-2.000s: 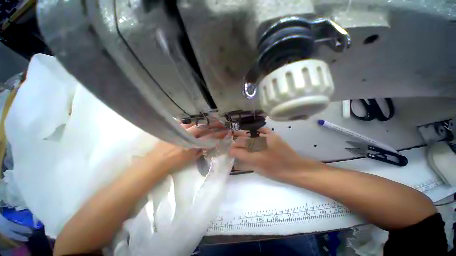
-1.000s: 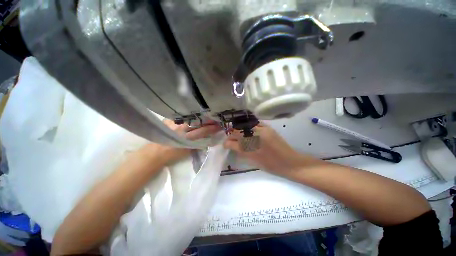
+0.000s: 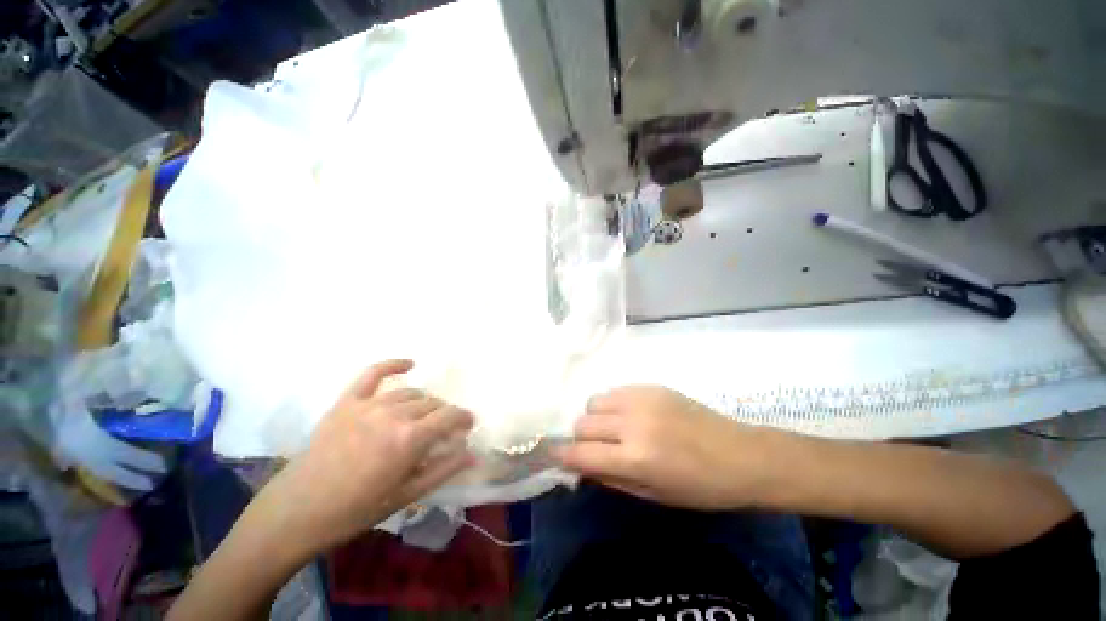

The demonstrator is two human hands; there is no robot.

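The white garment piece [image 3: 352, 243] lies spread over the table left of the needle area and down to its front edge. Its trim [image 3: 522, 444], with a scalloped edge, lies between my hands at the table's front edge. My left hand [image 3: 394, 443] is bare and holds the cloth left of the trim, fingers bent. My right hand [image 3: 643, 443] is bare and pinches the cloth just right of the trim. The sewing machine [image 3: 898, 49] stands above, its presser foot [image 3: 625, 218] near the cloth's right edge. Fingertips are partly hidden in cloth.
On the table to the right are black-handled scissors [image 3: 931, 170], a white pen with a purple tip [image 3: 904, 249] and black thread snips [image 3: 952, 289]. A thin grey tool [image 3: 758, 165] lies behind the foot. A blue basket [image 3: 158, 422] holds cloth at left. A ruler [image 3: 910, 394] runs along the front.
Both hands have moved from the needle area down to the table's front edge with the cloth. The view has shifted, so the machine head sits higher and farther right.
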